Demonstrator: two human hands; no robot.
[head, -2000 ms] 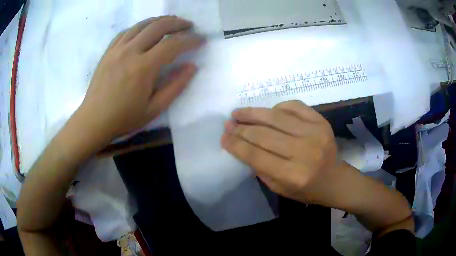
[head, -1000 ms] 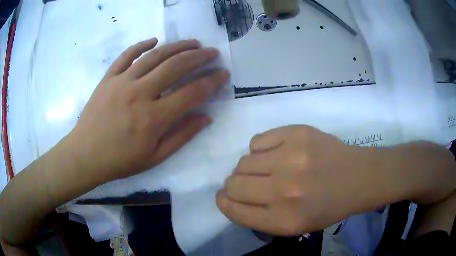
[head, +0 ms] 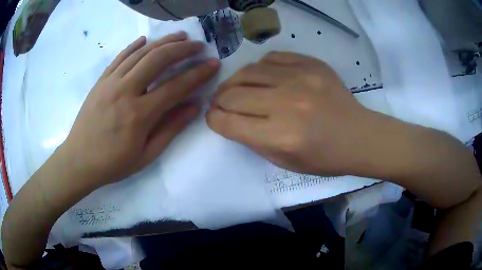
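A white fabric piece (head: 219, 179) lies over the table's front part, its lower end at the front edge and its upper end near the needle plate (head: 227, 34). My left hand (head: 137, 105) lies flat on the fabric with fingers spread, fingertips near the plate. My right hand (head: 290, 111) is curled, its fingertips pinching the fabric's right edge beside my left thumb. The sewing machine head (head: 182, 8) is at the top, with a round tan knob (head: 260, 23) on its right. The needle and presser foot cannot be made out.
A slim dark metal tool (head: 327, 20) lies on the bed plate behind my right hand. A white cloth band (head: 388, 58) lies across the right. A printed ruler scale (head: 301, 180) runs along the front. A red strip (head: 4, 174) is at far left. White scraps (head: 364, 205) hang below right.
The machine head and tan knob have come further into view. My right hand has moved up to the fabric beside my left hand. The fabric's lower end has drawn up to the table edge.
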